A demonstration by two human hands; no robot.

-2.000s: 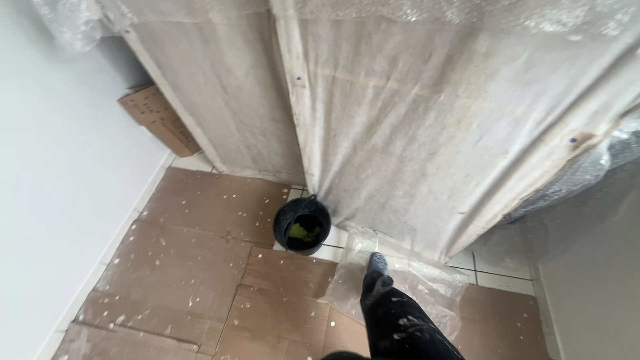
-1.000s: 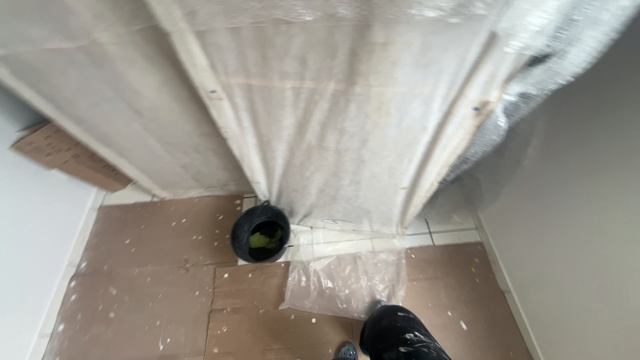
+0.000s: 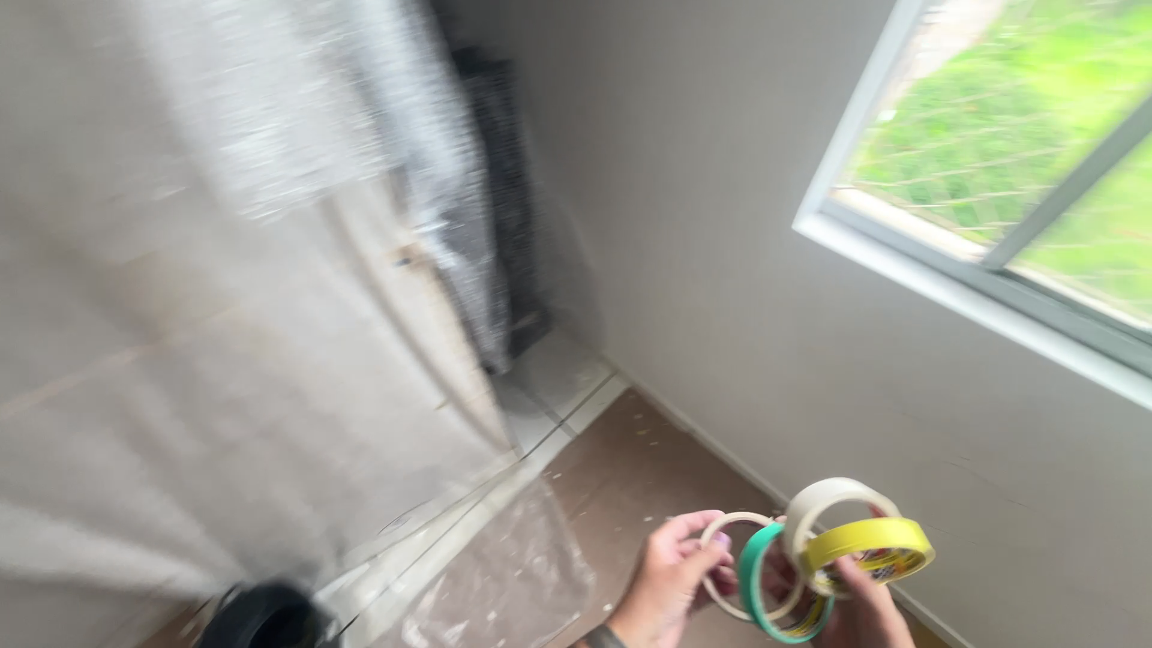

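Observation:
At the lower right, my left hand (image 3: 670, 571) pinches a thin cream roll of tape (image 3: 725, 605) between thumb and fingers. Just right of it, my right hand (image 3: 864, 605) grips a bunch of tape rolls: a yellow roll (image 3: 868, 540), a wider whitish roll (image 3: 832, 493) and a green roll (image 3: 751, 576). The green roll hangs between the two hands and overlaps the cream one. The palm of my right hand is partly hidden behind the rolls.
Translucent sheeting (image 3: 198, 360) and bubble wrap (image 3: 270, 108) hang at the left. A black bucket (image 3: 265, 621) stands below, beside clear plastic (image 3: 504, 576) on the floor. Paint-specked brown floor covering (image 3: 621, 468) meets a wall with a window (image 3: 909, 261) at the right.
The view has swung right, towards the window. Both hands, out of view in the earlier frames, now show with the tape rolls in them.

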